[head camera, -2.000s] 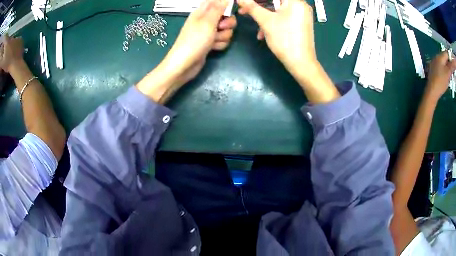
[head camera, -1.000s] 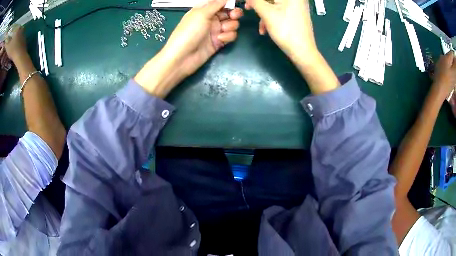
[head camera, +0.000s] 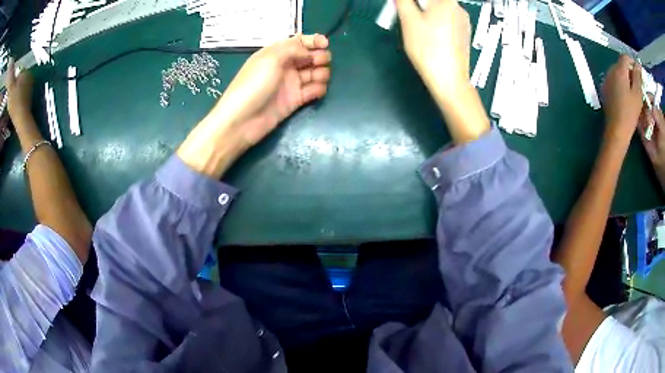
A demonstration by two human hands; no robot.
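Observation:
My left hand is over the table near the centre, its fingers curled and its thumb near the index fingertip. I see no part in it, but its grip is partly hidden. My right hand is at the top edge, its fingertips partly cut off. The end of a white strip shows beside its fingers; I cannot tell whether it is held. Stacked white strips lie beyond my left hand. Small silvery metal pieces lie in a loose pile to the left of it.
A black cord curves across the dark-green table and passes behind my left hand. Loose white strips are heaped at right. Two neighbours' arms reach in, at left and right. A pale edge strip runs along the far side.
My hands have moved apart, the left one to the left. The white piece at my left fingertips no longer shows there. The view has tipped forward, so more of the stacked strips shows.

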